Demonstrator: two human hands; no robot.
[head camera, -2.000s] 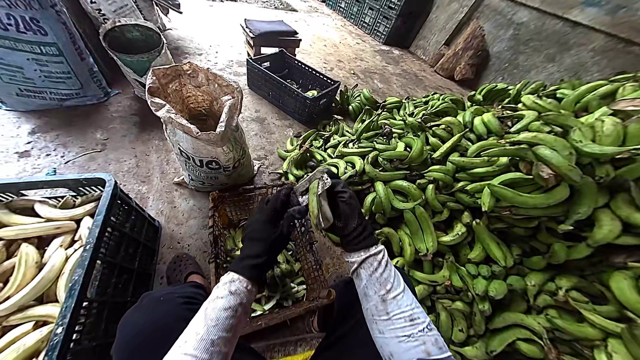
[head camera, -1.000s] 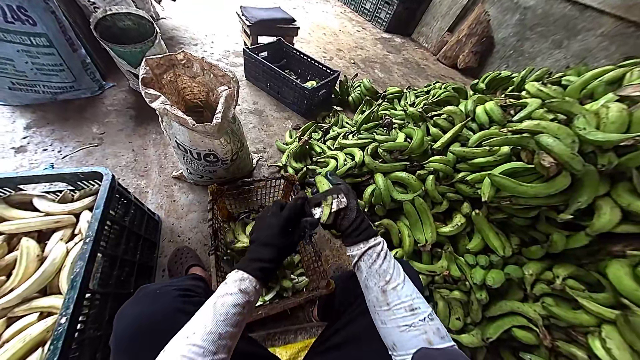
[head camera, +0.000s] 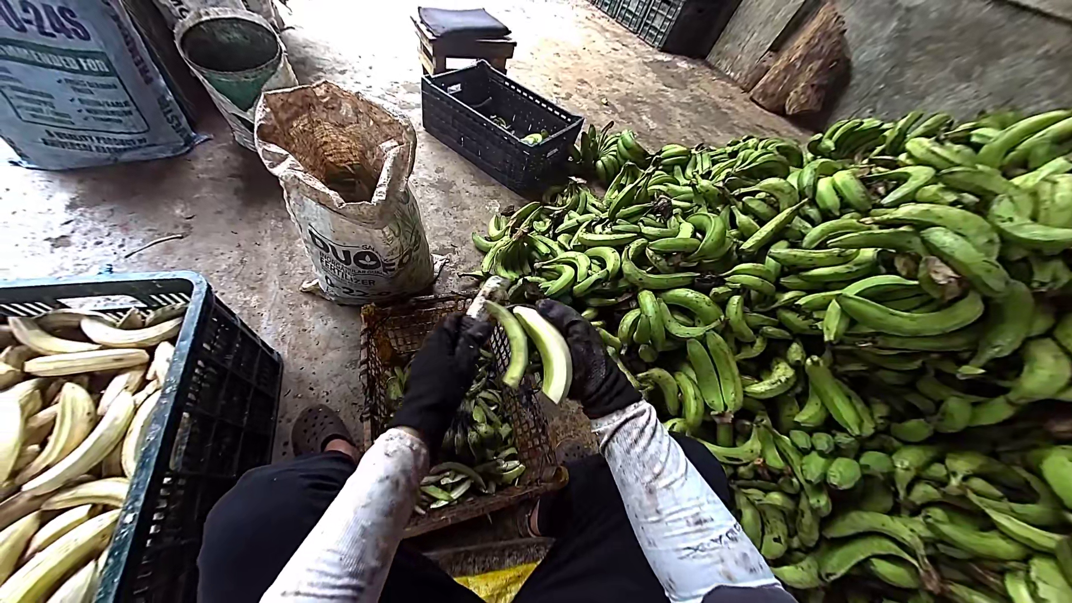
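My right hand (head camera: 590, 360), in a black glove, holds a partly peeled green plantain (head camera: 548, 356) whose pale flesh faces left. A strip of green peel (head camera: 512, 343) hangs just left of it. My left hand (head camera: 448, 364), also black-gloved, is closed around a small whitish tool (head camera: 488, 295), perhaps a knife; its blade cannot be made out. Both hands are above a brown mesh crate (head camera: 544, 452) holding green peels (head camera: 473, 419). To the right lies a large heap of green plantains (head camera: 804, 293). A dark green crate (head camera: 197, 335) at the left holds peeled plantains (head camera: 88, 435).
An open woven sack (head camera: 360, 243) stands beyond the mesh crate, with a bucket (head camera: 234, 63) and a blue-white sack (head camera: 79, 92) behind it. A black crate (head camera: 502, 134) and a low wooden stool (head camera: 465, 38) are farther off. My knees flank the mesh crate.
The pale flesh of the plantain now shows, with a strip of peel hanging beside it. My hands, close together one second ago, are farther apart.
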